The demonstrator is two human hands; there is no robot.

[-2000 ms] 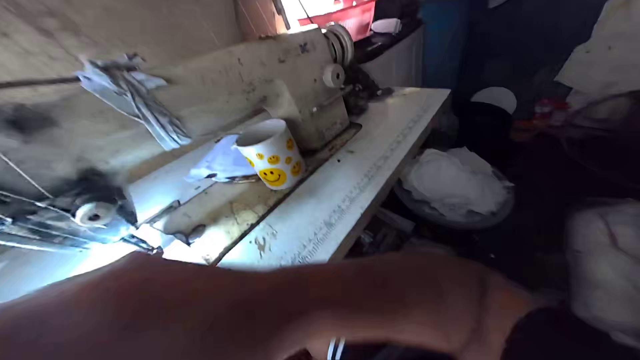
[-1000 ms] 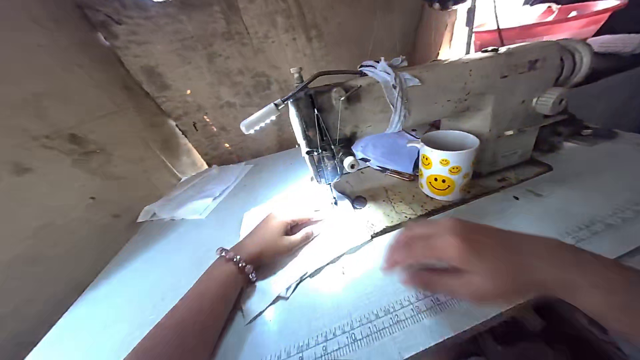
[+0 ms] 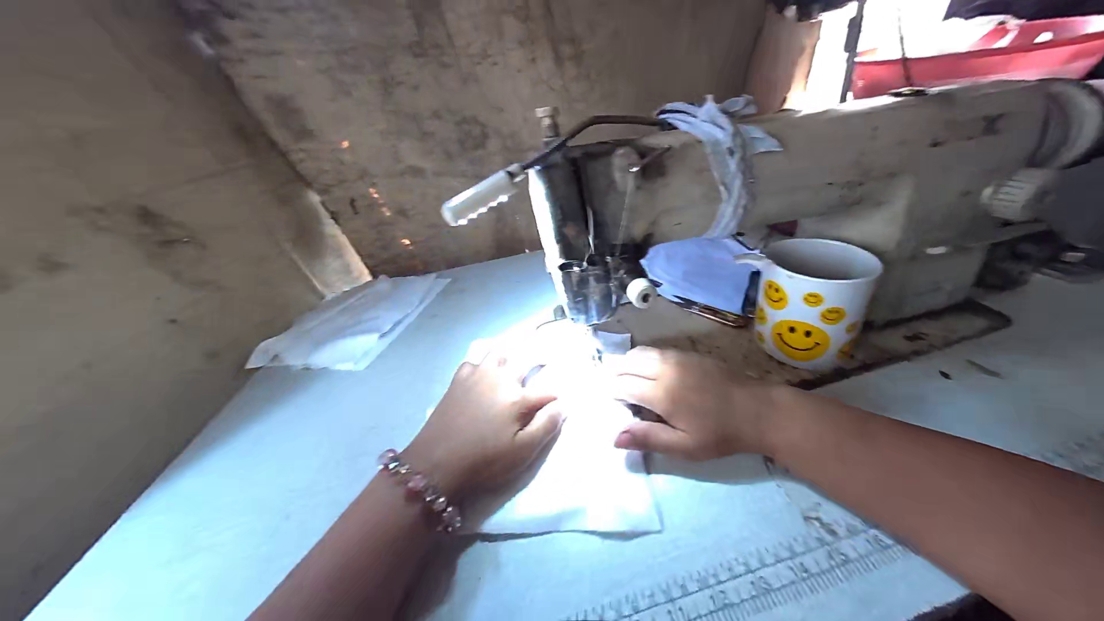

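Observation:
White fabric (image 3: 586, 492) lies flat under the needle area of a sewing machine (image 3: 595, 293), brightly lit by the machine's lamp. My left hand (image 3: 492, 423), with a beaded bracelet (image 3: 420, 490) at the wrist, rests on the fabric's left side. On its right side, close to the presser foot, lies my right hand (image 3: 681, 405), fingers spread and bent. Both hands press from above; glare hides the fingertips and the exact needle point. A white mug with yellow smiley faces (image 3: 815, 302) stands on the machine bed beside my right wrist.
Folded white cloth (image 3: 349, 323) lies at the table's back left, by the wall. Blue cloth (image 3: 703, 276) sits behind the mug, on a dark flat object. Cloth strips (image 3: 729, 164) are tied round the machine arm. A printed ruler scale (image 3: 750, 582) runs along the table's front.
The view has swung left from the machine's right end. Since one second ago, my right hand has moved onto the fabric near the needle, and the fabric now lies straighter towards me.

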